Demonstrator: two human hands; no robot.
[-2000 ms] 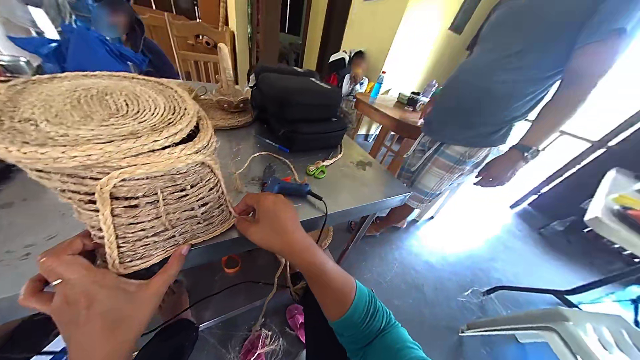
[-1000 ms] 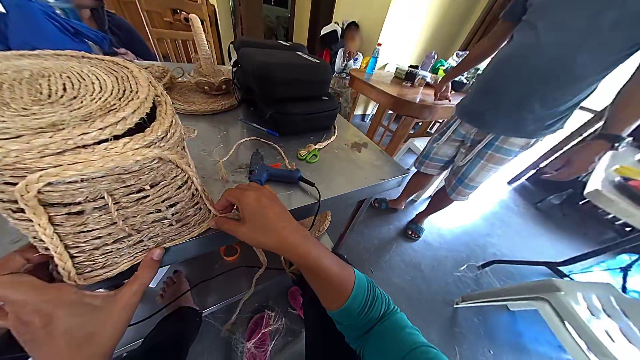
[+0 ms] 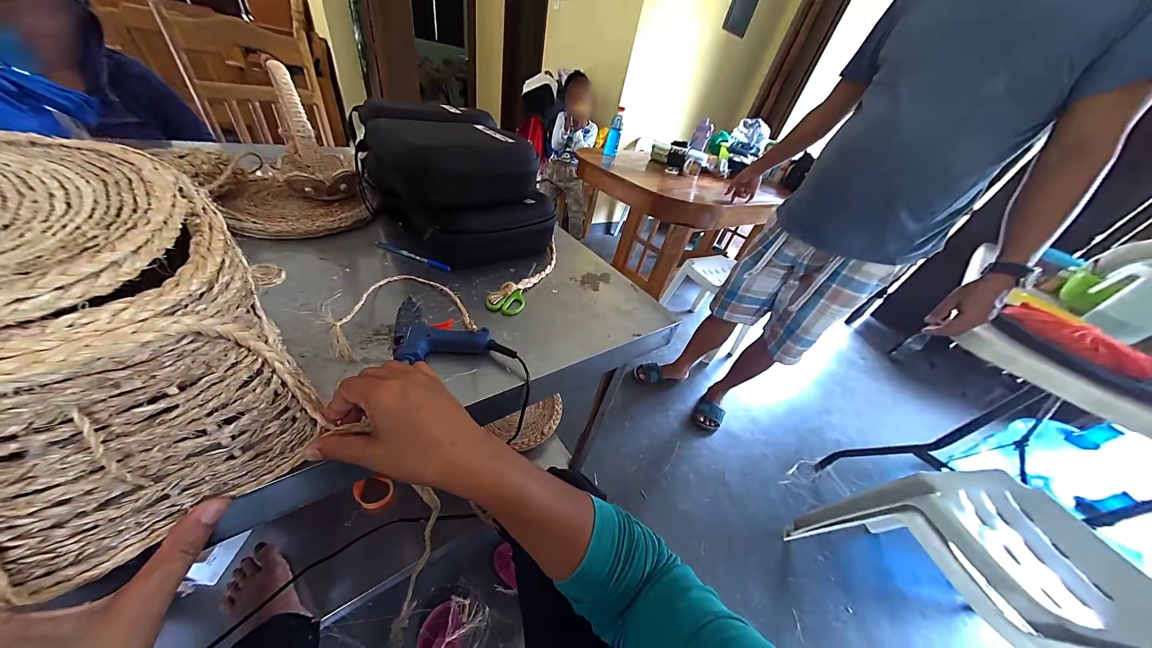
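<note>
A large basket of coiled, braided natural fibre (image 3: 135, 405) fills the left side, at the metal table's front edge. My left hand (image 3: 135, 576) supports its lower side, thumb along the bottom edge; the other fingers are out of sight. My right hand (image 3: 387, 423) pinches a fibre braid at the basket's right corner between thumb and fingers, and the braid's tail (image 3: 421, 549) hangs below the table. Just beyond the right hand lies a blue hot glue gun (image 3: 441, 341) with a black cord. Green-handled scissors (image 3: 506, 301) and a loose braid piece (image 3: 387, 286) lie behind it.
Black cases (image 3: 459, 180), a blue pen (image 3: 412, 257) and a woven piece with a handle (image 3: 292, 202) rest on the metal table (image 3: 576, 333). A person (image 3: 936, 153) stands at right by a wooden table (image 3: 666, 184). A white plastic chair (image 3: 990, 549) is at lower right.
The standing person's arm has moved onto the wooden table since the earliest frame. My right hand remains at the basket's corner. The view has shifted, leaving less of my left hand visible.
</note>
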